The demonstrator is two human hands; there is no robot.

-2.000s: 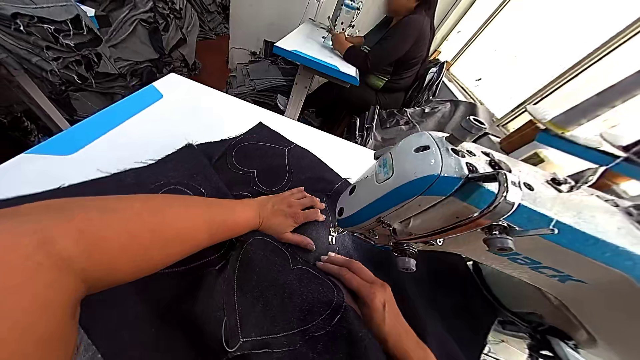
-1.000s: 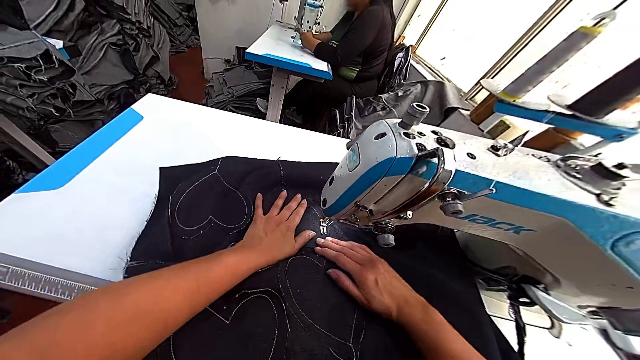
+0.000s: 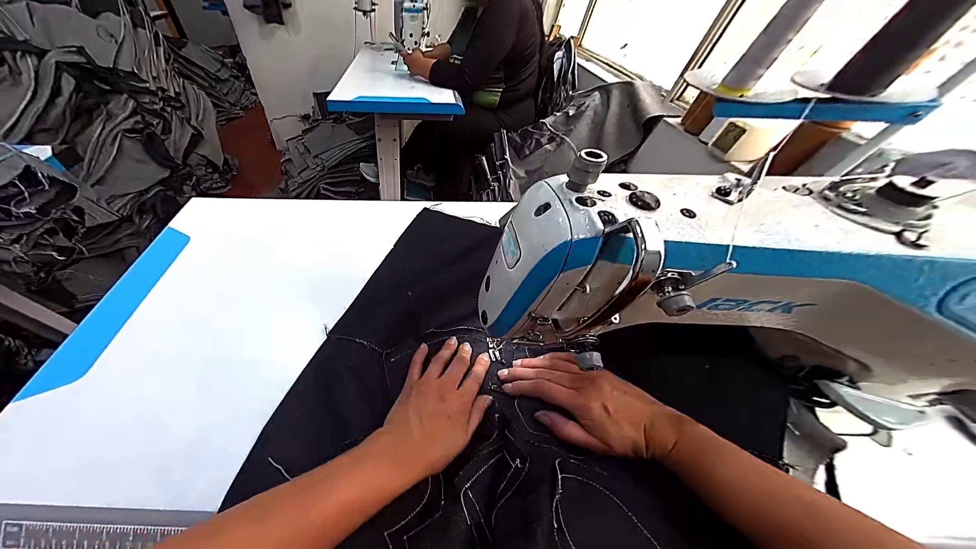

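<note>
Dark denim fabric (image 3: 366, 396) with pale stitched outlines lies under the head of a Jack industrial sewing machine (image 3: 564, 252). My left hand (image 3: 442, 404) presses flat on the cloth, fingers spread, just left of the presser foot (image 3: 496, 351). To the right of the foot, my right hand (image 3: 587, 400) rests on the cloth with its fingertips near the foot and its thumb apart. Folds and curved stitch lines run below both hands. The needle tip cannot be made out.
The white table (image 3: 198, 305) has a blue edge and a ruler (image 3: 91, 534) at its front left. Piles of grey garments (image 3: 99, 137) stand at the left. A person (image 3: 488, 69) works at another sewing machine (image 3: 412, 27) behind. Thread cones (image 3: 770, 46) stand at the upper right.
The fabric has turned and shifted under the machine head; the heart outlines seen left of the foot earlier no longer lie there. Both hands remain beside the foot. The view has shifted.
</note>
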